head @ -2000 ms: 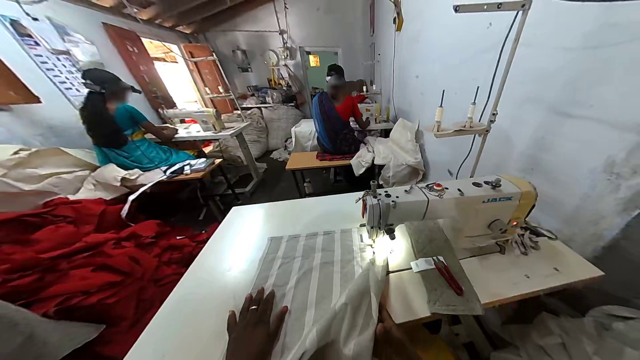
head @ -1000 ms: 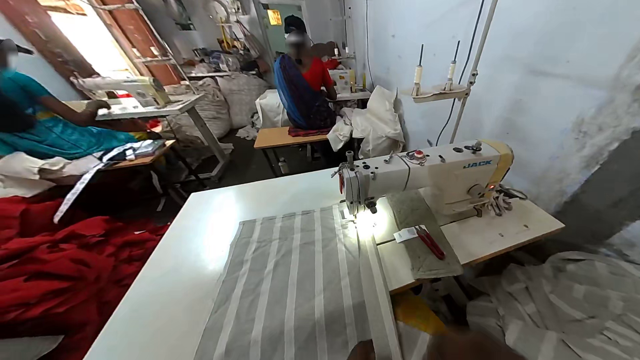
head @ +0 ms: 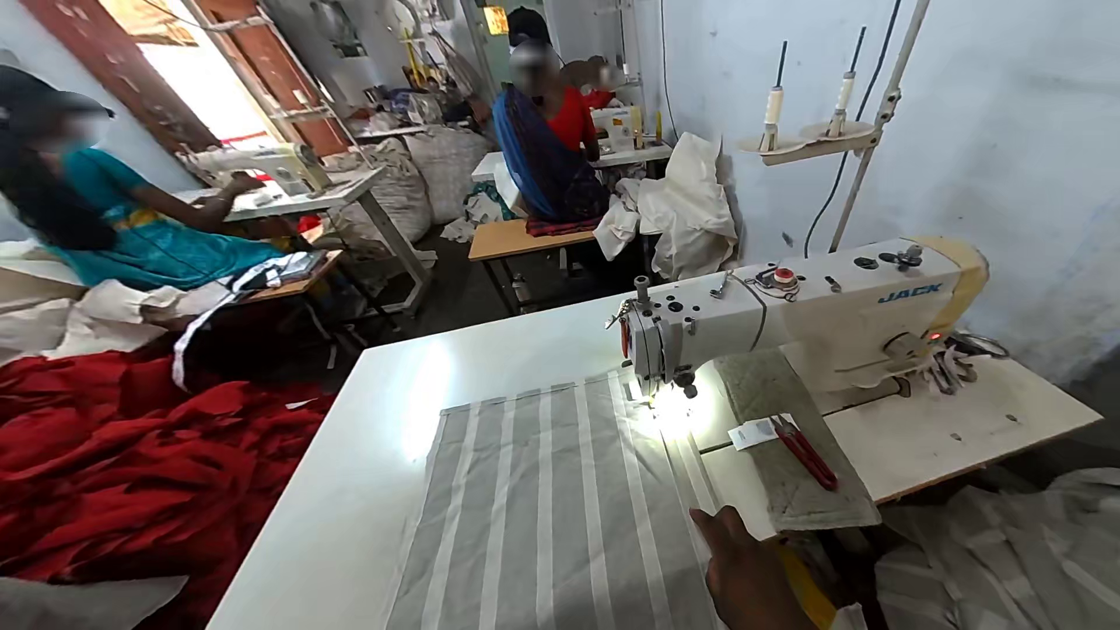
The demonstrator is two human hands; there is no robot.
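Note:
Grey-and-white striped fabric point(head: 542, 499) lies flat on the white sewing table point(head: 350, 490), its upper right corner under the lit needle area of a Jack sewing machine point(head: 787, 306). My right hand point(head: 744, 569) is at the fabric's right edge, below the needle, fingers bent; whether it pinches the edge cannot be told. My left hand is out of view. Right of the needle, red-handled thread snips point(head: 805, 453) and a small white label point(head: 754, 433) rest on a folded grey-green cloth point(head: 783, 472).
Red fabric point(head: 131, 464) is heaped at the left. More striped fabric point(head: 1006, 551) lies low at the right. A thread stand point(head: 814, 144) with two spools rises behind the machine. Two people sit at other machines, one at the left point(head: 131, 201), one ahead point(head: 551, 149), with a wooden bench point(head: 516, 241).
My left hand, on the fabric two seconds ago, has gone from view. The striped fabric now lies spread flatter, and my right hand shows at its right edge. The view has turned somewhat.

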